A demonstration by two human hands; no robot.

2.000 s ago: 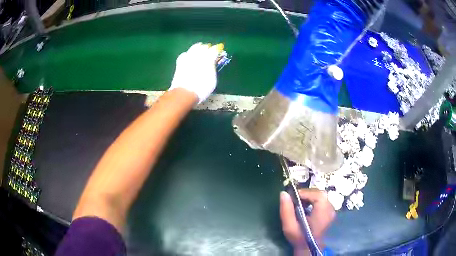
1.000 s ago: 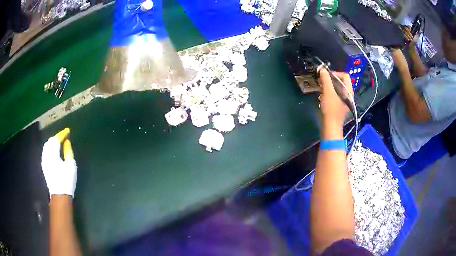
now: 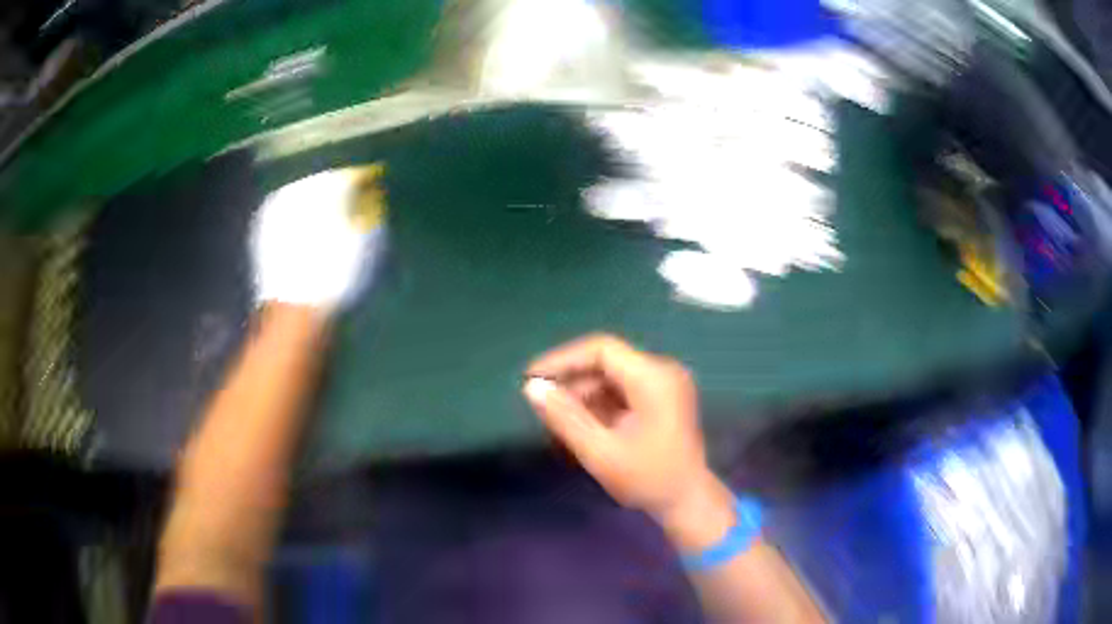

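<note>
The frame is blurred by motion. My left hand, in a white glove with yellow fingertips, is over the bench beside the black mat; whether it holds anything cannot be told. My bare right hand, with a blue wristband, is over the bench's front edge. Its thumb and index finger are close together at the tips; no tool shows in it, and whether something small is between the tips cannot be told. White plastic pieces lie heaped on the green bench, beyond and right of my right hand.
The pale fume hood is at the top. A blurred pale item lies on the green belt. Board rows are at far left. A yellow clip and soldering station are right, a blue bin below.
The view has swung back left. My right hand has left the soldering station and no longer shows the iron. My left hand is now beside the mat, nearer the belt.
</note>
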